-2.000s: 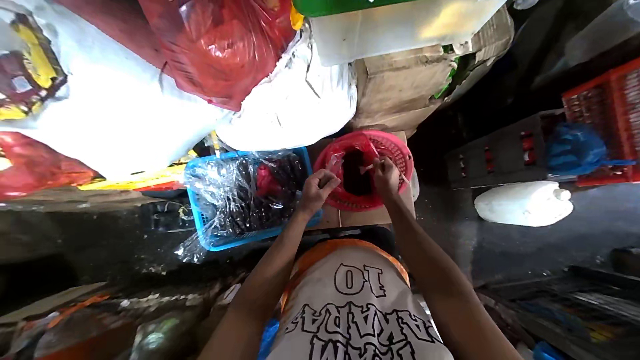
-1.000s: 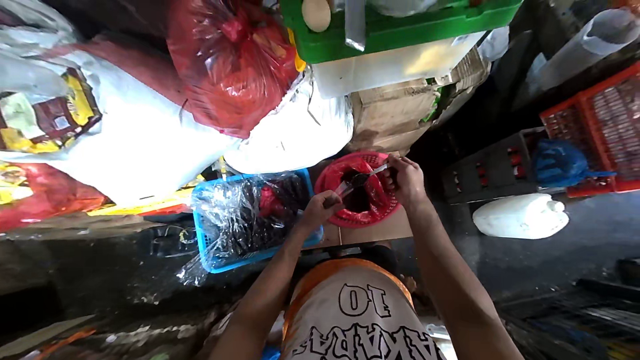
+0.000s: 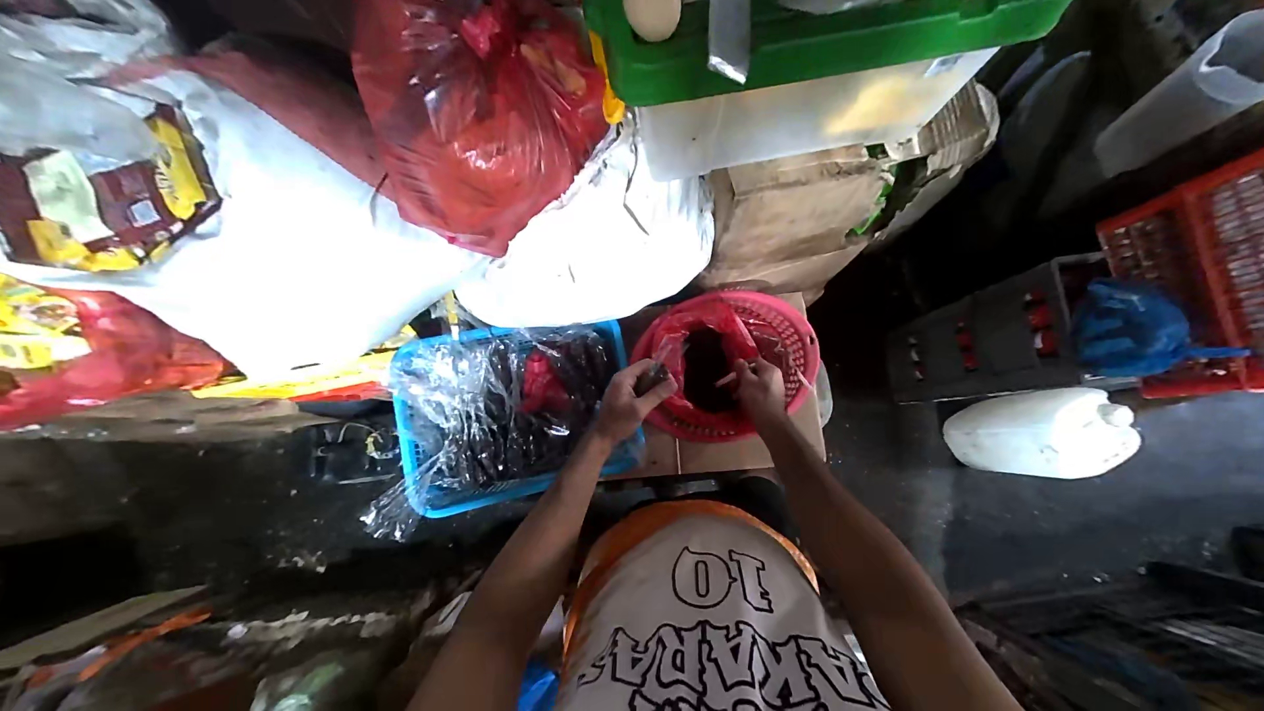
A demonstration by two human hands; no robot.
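A round red plastic basket (image 3: 805,341), lined with a red plastic bag (image 3: 733,321), stands on a tan surface before me; dark contents show in the bag's mouth. At its left rim my left hand (image 3: 634,397) holds a small dark object that I cannot identify. My right hand (image 3: 760,390) is closed at the bag's right side, with a thin light piece by the fingertips; its exact hold is unclear. Left of the basket, a blue plastic basket (image 3: 422,494) holds many small clear plastic packs with dark contents (image 3: 484,420) and a red piece (image 3: 541,380).
Large white sacks (image 3: 286,267) and a knotted red bag (image 3: 474,128) lie ahead. A bin with a green lid (image 3: 790,54) rests on a cardboard box (image 3: 790,217). At right are a white jug (image 3: 1042,433), a dark crate (image 3: 978,336) and a red crate (image 3: 1185,267).
My right hand has come down from above the red basket's far right rim to the bag's mouth. My left hand stays near the left rim.
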